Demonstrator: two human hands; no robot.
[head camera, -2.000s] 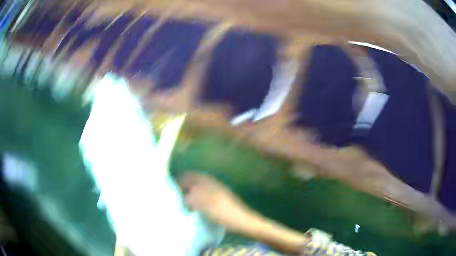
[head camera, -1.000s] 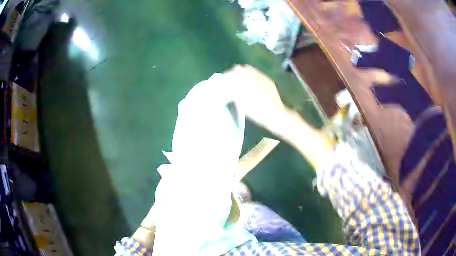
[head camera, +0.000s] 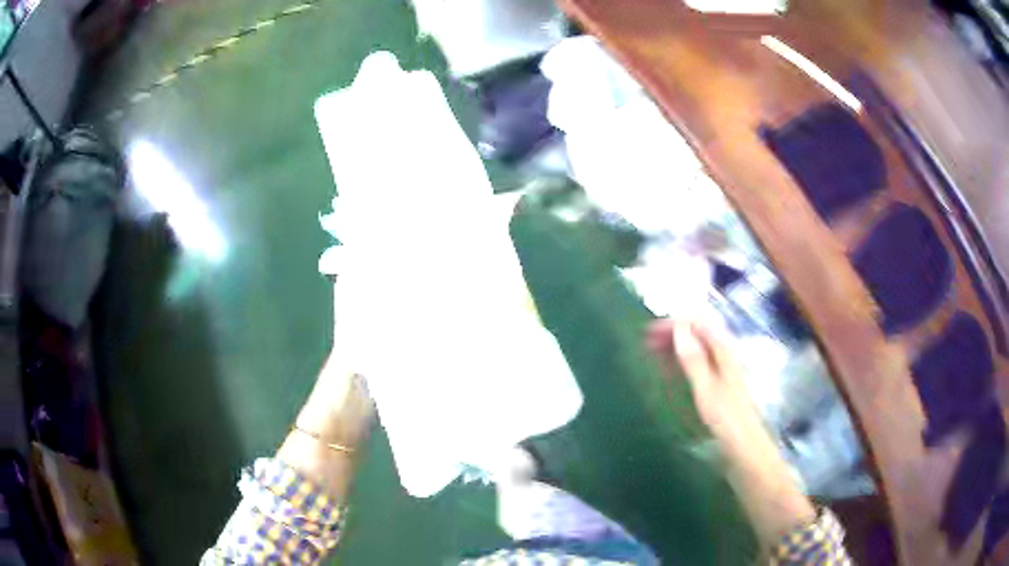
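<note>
A thick white bundle of cut pieces (head camera: 432, 287), overexposed, lies upright in front of my body above the green floor. My left hand (head camera: 356, 404) holds it from below at its lower left; the fingers are hidden behind the bundle. My right hand (head camera: 684, 337) is away from the bundle, to its right, with thumb and fingers at a small white piece (head camera: 669, 279); blur hides whether it grips this piece. Navy cut panels (head camera: 902, 265) lie in a row on the brown table (head camera: 763, 182) at the right.
White and pale wrapped bundles (head camera: 631, 133) stand beside the table's left edge, close to my right hand. A pale box (head camera: 492, 33) is at the top. A white strip (head camera: 811, 72) lies on the table. Dark and grey items (head camera: 72, 238) line the left side.
My right hand has left the white bundle and moved right and down. The bundle now shows fully in front of me. The view has turned along the table.
</note>
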